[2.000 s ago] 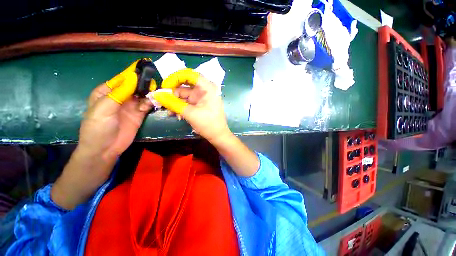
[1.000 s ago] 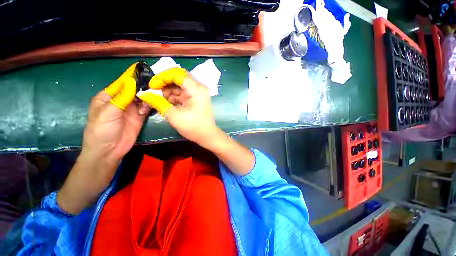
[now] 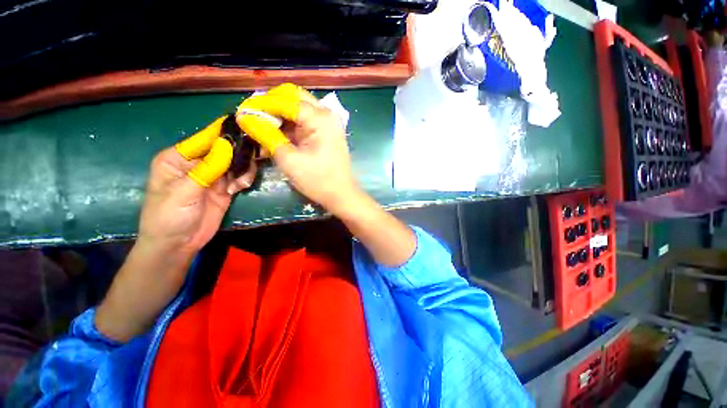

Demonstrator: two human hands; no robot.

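A small black lens unit (image 3: 241,153) is held above the green bench top near its front edge. My left hand (image 3: 187,187) grips it between yellow-cotted thumb and fingers. My right hand (image 3: 307,147), also with yellow finger cots, pinches a small white wipe (image 3: 261,117) at the upper right side of the unit. The fingers hide much of the unit. Another white wipe (image 3: 335,107) lies on the bench behind my right hand, partly covered.
Black trays (image 3: 199,36) stand in a red crate (image 3: 159,80) behind my hands. Right of them, metal containers (image 3: 464,67) and a blue-and-white packet (image 3: 522,60) lie on a white sheet (image 3: 434,139). A filled tray (image 3: 654,119), a red parts board (image 3: 582,259) and a person's sleeve (image 3: 677,198) are further right.
My right hand has moved slightly up with its wipe, from the unit's lower right side to its upper end. My left fingers have shifted on the unit. The camera view has shifted slightly.
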